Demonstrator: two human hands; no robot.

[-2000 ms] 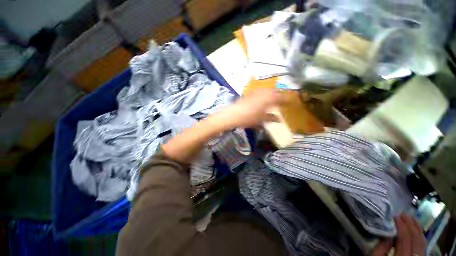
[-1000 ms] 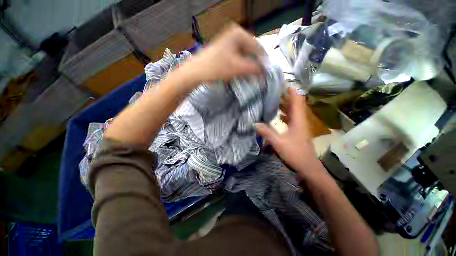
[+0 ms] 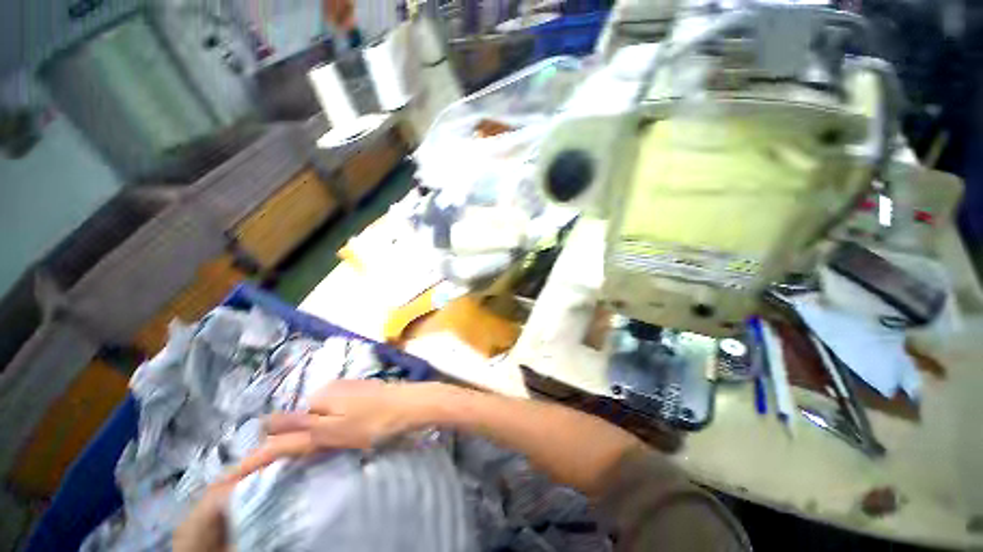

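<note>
A bunched white-grey striped garment piece point(image 3: 361, 501) lies at the bottom left, in front of me and over the crate's near side. My right hand point(image 3: 350, 417) reaches across from the right and rests on top of it, fingers pointing left; whether they grip it is unclear. My left hand point(image 3: 202, 525) is blurred and cut off by the bottom edge, at the left side of the cloth; its grip is hidden. More crumpled striped pieces point(image 3: 205, 372) fill the blue crate point(image 3: 81, 474) behind and left of my hands.
The cream sewing machine head point(image 3: 744, 205) with a yellow sheet stands right of centre, above its metal needle plate point(image 3: 658, 377). Pens point(image 3: 771, 372), metal scissors or snips point(image 3: 846, 404) and a dark pouch point(image 3: 886, 283) lie at right. Plastic-wrapped items point(image 3: 480, 210) and orange-brown card point(image 3: 469, 323) lie behind.
The view has swung right and up, bringing the machine head into sight. The hands, earlier raised with striped cloth above the crate, are now lower left on a bunched striped piece.
</note>
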